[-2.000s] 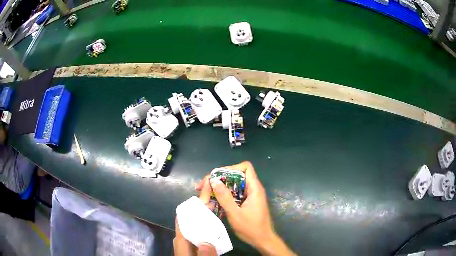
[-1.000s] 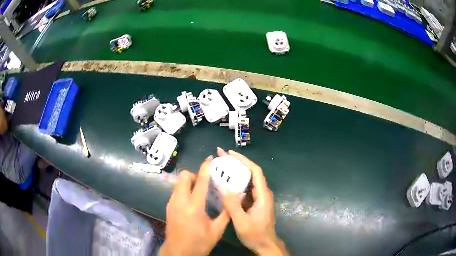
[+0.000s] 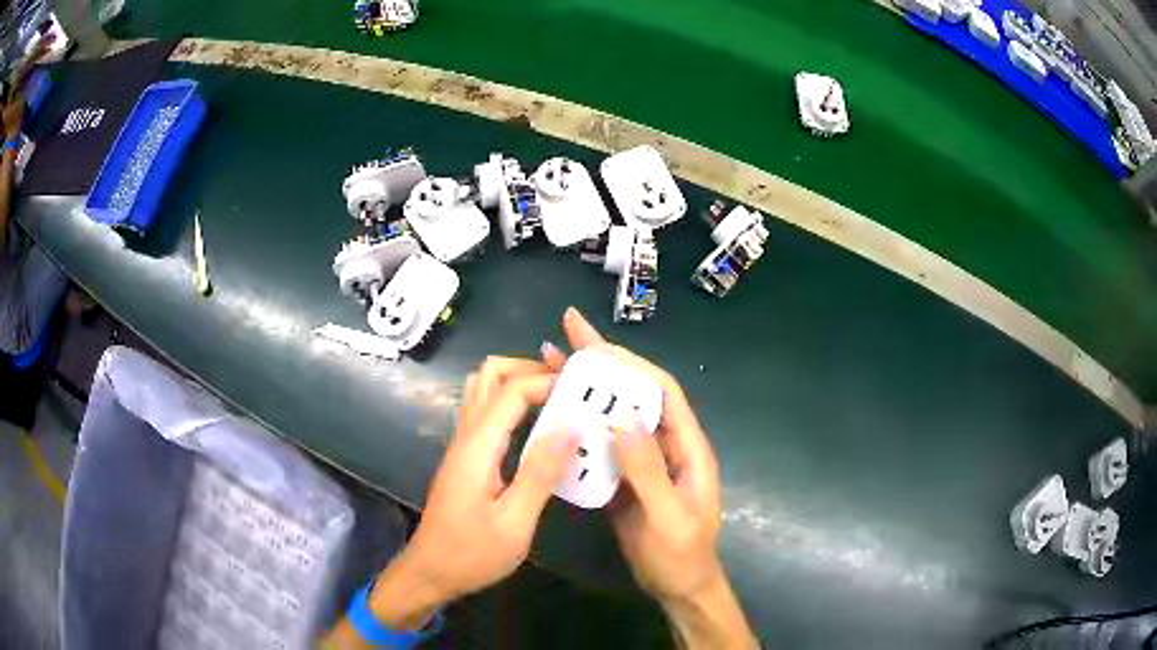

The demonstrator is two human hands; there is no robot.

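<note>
A white adapter (image 3: 594, 428) with a slotted face turned up is held between both hands above the dark green bench. My left hand (image 3: 489, 457) grips its left side, thumb on the face. My right hand (image 3: 666, 476) grips its right side, thumb on the face. The adapter's underside is hidden by my fingers. Beyond the hands lies a pile of inner assemblies (image 3: 447, 220) with white plug bases and exposed wiring. One more inner assembly (image 3: 731, 250) lies apart at the pile's right.
A blue tray (image 3: 147, 155) and a pale stick (image 3: 201, 257) lie at left, a thin white piece (image 3: 358, 340) by the pile. A lined grey tote (image 3: 89, 508) stands lower left. White parts (image 3: 1040, 513) lie at right. The green conveyor (image 3: 711, 76) carries scattered assemblies. A person's arm shows far left.
The white shell, earlier apart from the circuit assembly in my right hand, now sits face up between both hands. The view has shifted, showing more of the tote and my blue wristband.
</note>
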